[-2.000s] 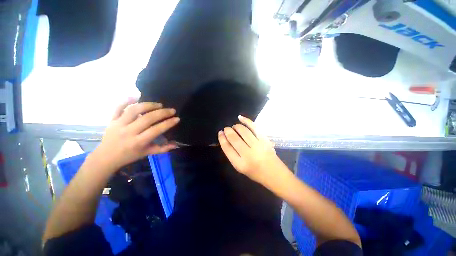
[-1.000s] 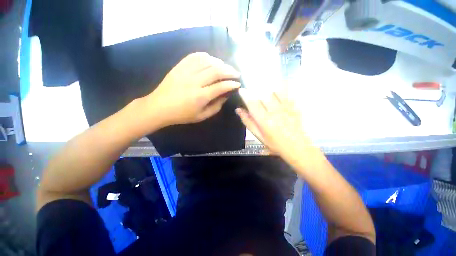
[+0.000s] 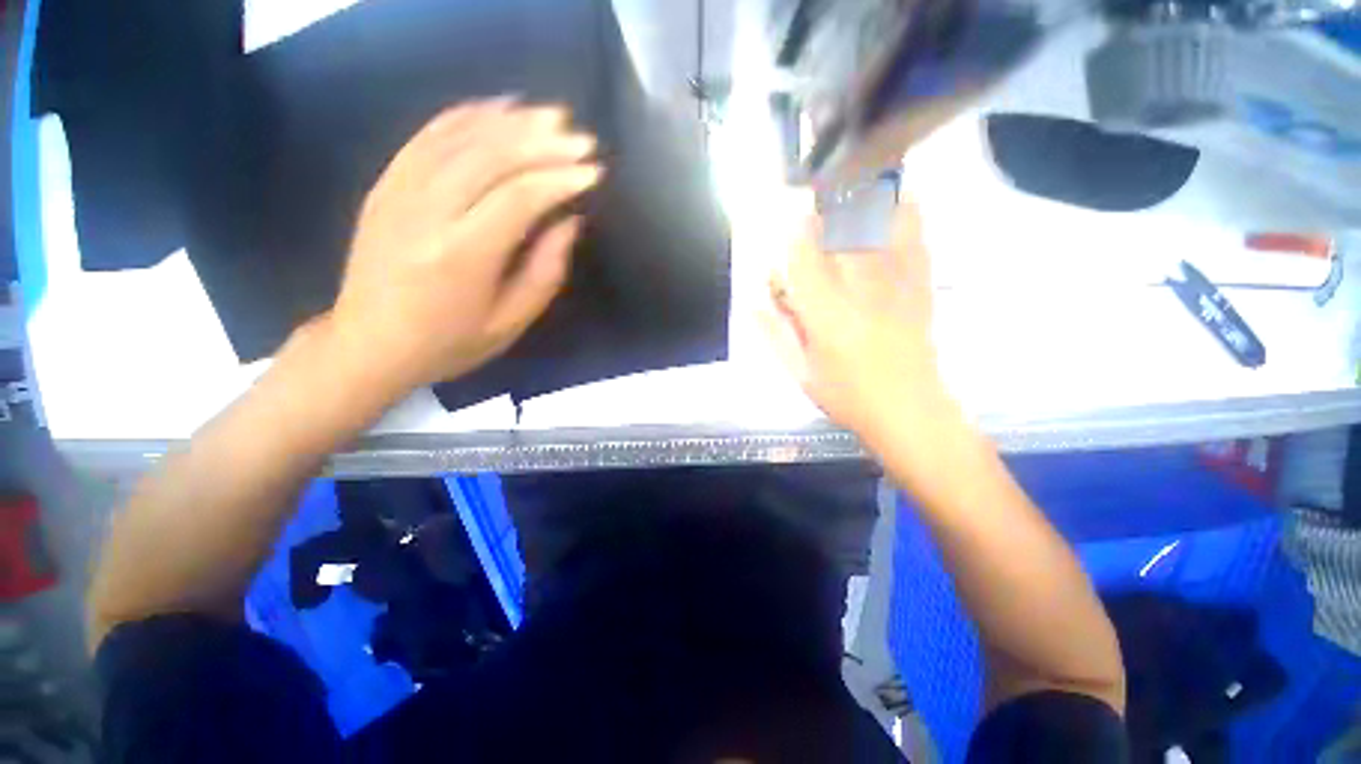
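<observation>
A large black fabric panel lies flat on the white machine table, left of the lit needle area. My left hand is over the panel, blurred, thumb apart from the curved fingers, with no cloth seen between them. My right hand is right of the panel, at a small grey metal plate under the sewing machine head. Glare washes out its fingers, so whether it grips the plate cannot be told. The machine head is blurred. A short dark thread hangs at the panel's lower edge.
Black snips and a red-handled tool lie at the right. A dark cut piece lies behind them, another at upper left. Blue crates with dark cloth are below the table. A tape strip runs along its front edge.
The panel has shifted left, away from the needle area, and now lies flatter. My left hand has moved left with it. My right hand has moved slightly right, to the metal plate.
</observation>
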